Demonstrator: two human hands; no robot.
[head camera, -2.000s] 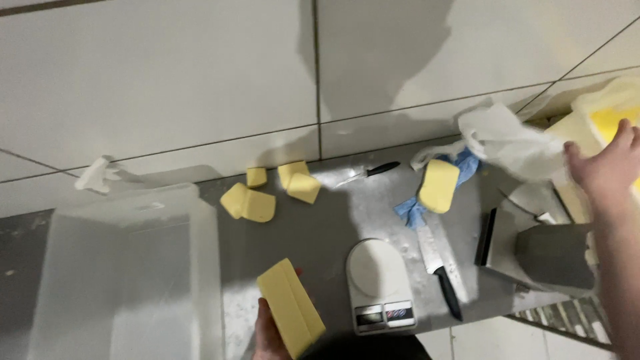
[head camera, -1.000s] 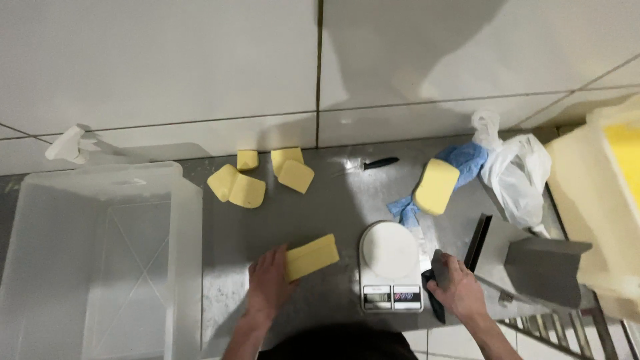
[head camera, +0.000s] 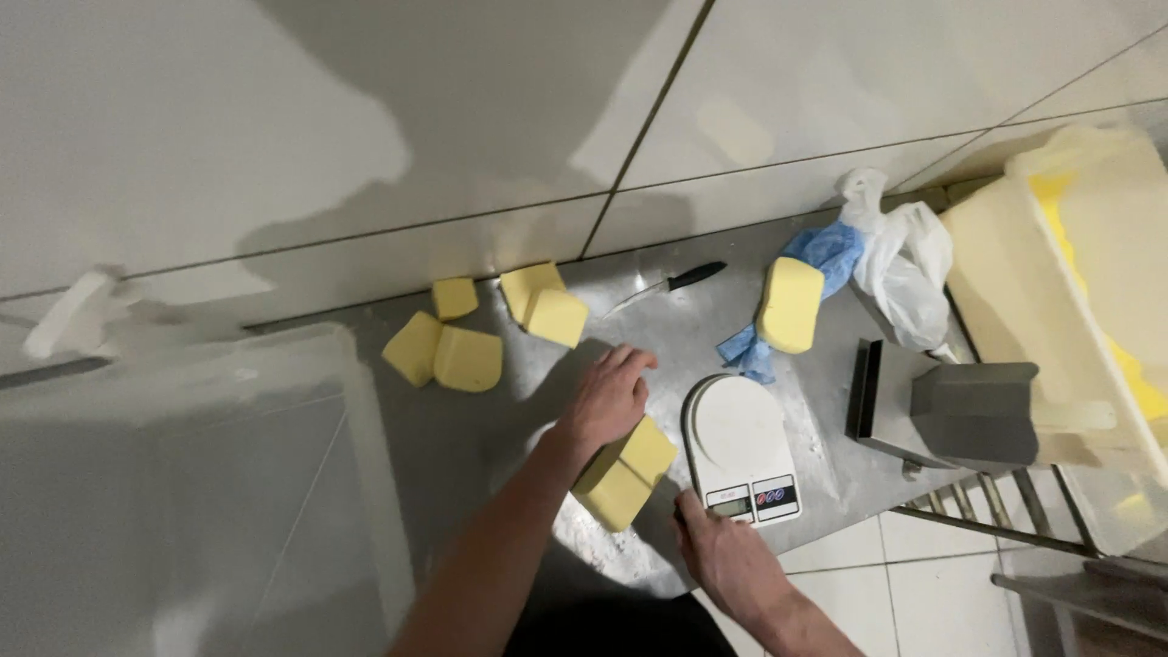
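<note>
My left hand (head camera: 610, 397) is over the upper left edge of a pale yellow block (head camera: 613, 497), cheese or butter, with its fingers curled beyond it; whether it grips the block is hidden. A seam or cut crosses the block. My right hand (head camera: 730, 557) is closed around a dark knife handle (head camera: 680, 518), just right of the block and below the white digital kitchen scale (head camera: 739, 429); the blade is not discernible. Several yellow pieces (head camera: 468, 359) lie at the back left. Another yellow block (head camera: 790, 305) rests partly on a blue cloth or bag (head camera: 826, 251).
A small black-handled knife (head camera: 697, 276) lies near the tiled wall. At left stands a translucent plastic bin (head camera: 370, 456). On the right are a white plastic bag (head camera: 903, 265), a bent metal piece (head camera: 972, 411) and a large pale container (head camera: 1004, 265) with yellow contents.
My right hand came from the container at right to the large knife beside the scale, then moved left toward the block. The large knife no longer lies on the table. The block has turned.
</note>
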